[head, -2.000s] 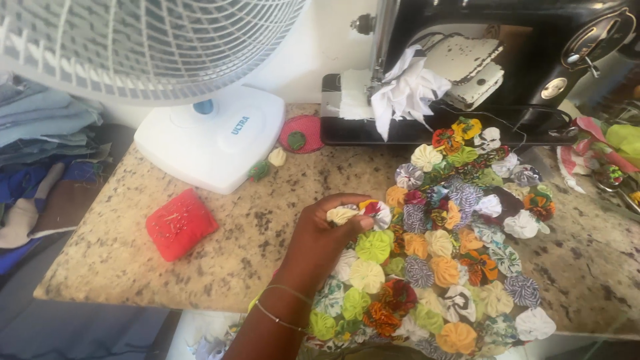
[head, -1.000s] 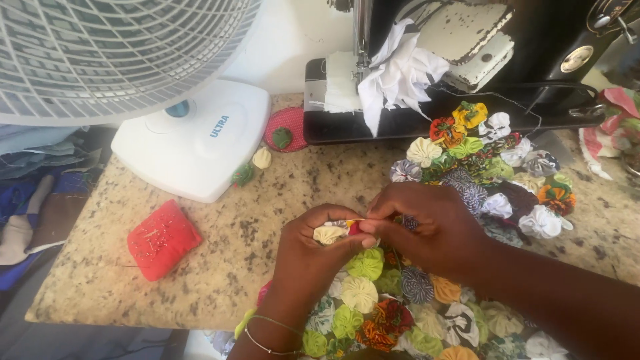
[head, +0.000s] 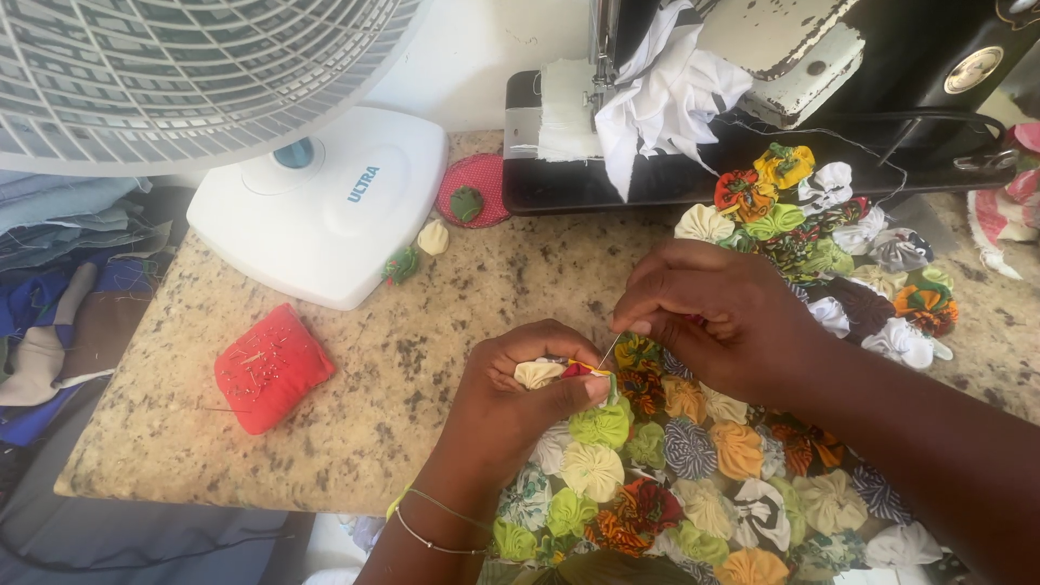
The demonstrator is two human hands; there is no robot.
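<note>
My left hand (head: 540, 382) pinches a few gathered fabric rosettes, one cream (head: 539, 373) and one red, white and yellow (head: 583, 370), at the upper left edge of a piece made of many joined rosettes (head: 689, 447). Just to the right, my right hand (head: 707, 313) holds a thin sewing needle (head: 609, 351) between thumb and fingertips, its point down at the pinched fabric. The joined piece lies over the counter and runs up beneath my right hand toward the sewing machine. A red pincushion (head: 273, 370) with many pins sits to the left.
A black sewing machine (head: 569, 195) with white fabric (head: 670, 89) under its needle stands at the back. The white fan base (head: 325, 211) is at the back left, near loose rosettes (head: 433, 237) and a red dotted fabric circle (head: 487, 183). Folded cloths (head: 65, 211) lie far left.
Two seconds ago only my left hand was in view, holding the edge. My right hand came in to meet it, and has since drawn slightly up and away, with the needle now visible.
</note>
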